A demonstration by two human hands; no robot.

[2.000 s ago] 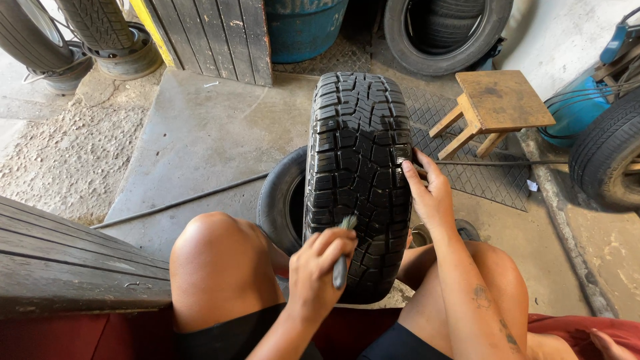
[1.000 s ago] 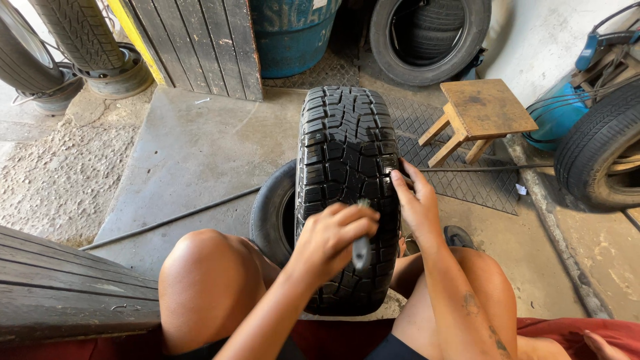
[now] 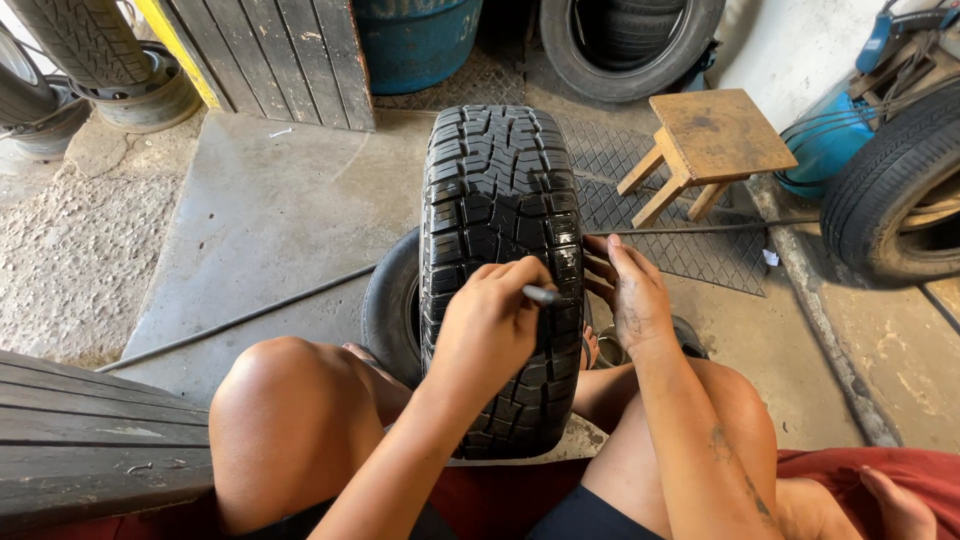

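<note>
A black tyre (image 3: 499,217) stands upright between the knees, its blocky tread facing up. The middle of the tread is dark and wet-looking, the upper part greyer. My left hand (image 3: 491,322) is closed around a small brush (image 3: 541,295); only the grey handle end shows, and its bristles are hidden. That hand is over the tread. My right hand (image 3: 630,289) is at the tyre's right side, fingers spread, with the fingertips at the sidewall edge; whether they press on it cannot be told. Another tyre (image 3: 386,304) lies behind and left of the upright one.
A wooden stool (image 3: 720,135) stands at the right, near a tyre (image 3: 885,187) and a blue container (image 3: 825,146). A blue barrel (image 3: 416,45) and more tyres (image 3: 630,82) are at the back. A hose (image 3: 247,322) crosses the floor. Wooden boards (image 3: 90,442) flank the left side.
The left hand with the brush has moved over the tread, up and to the right since the first frame. My right hand's fingers have spread and sit lower along the tyre's side.
</note>
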